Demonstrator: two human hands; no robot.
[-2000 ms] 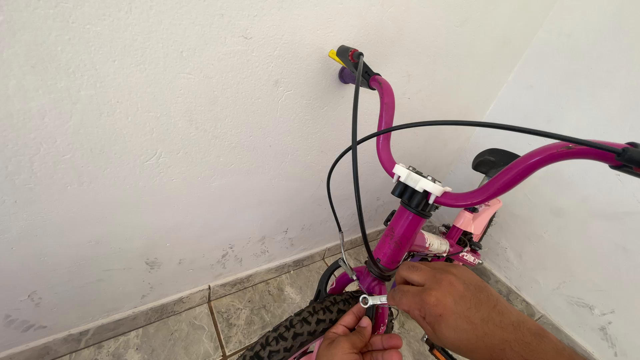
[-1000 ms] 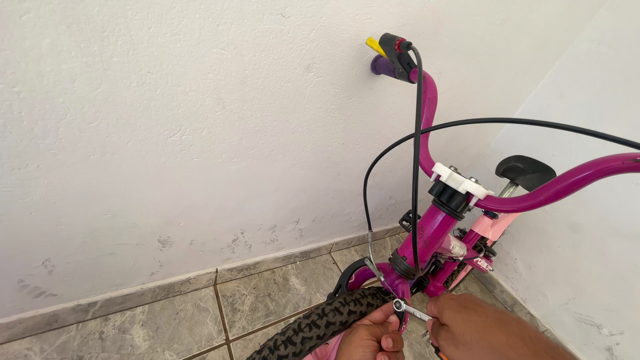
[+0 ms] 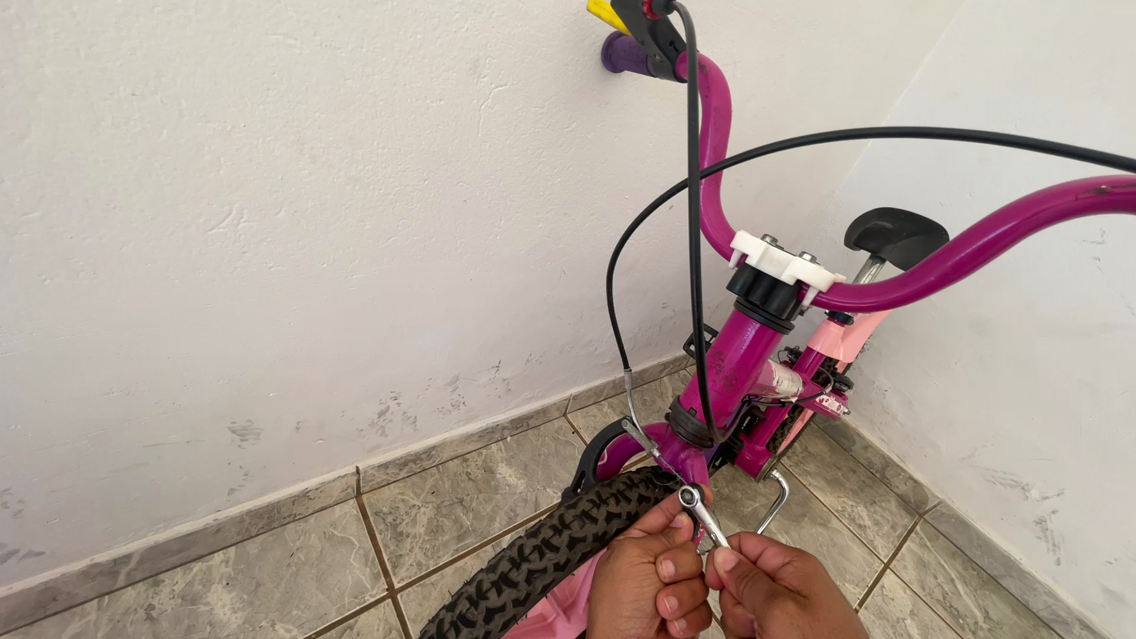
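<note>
A small metal wrench [image 3: 706,516] is pinched between the thumb and fingers of my right hand [image 3: 781,590]. Its ring end sits by the front fork of a magenta bicycle, on the brake side of the wheel. My left hand [image 3: 652,568] is closed around a part just under the ring end, its fingertips touching that area; the part itself is mostly hidden. The knobby front tire [image 3: 550,555] runs down to the left of both hands. Above them are the head tube [image 3: 735,359] and the brake noodle [image 3: 632,399] with its black cable.
The magenta handlebar [image 3: 976,253] with a white stem clamp [image 3: 781,262] and looping black brake cables [image 3: 695,222] spans the space above my hands. Behind are the black saddle [image 3: 896,235] and a metal kickstand or crank [image 3: 777,501]. White walls meet the tiled floor [image 3: 461,479] close by.
The wrench has turned: its handle pointed right and now points down to the right. My right hand has come lower, beside my left hand. The view has shifted.
</note>
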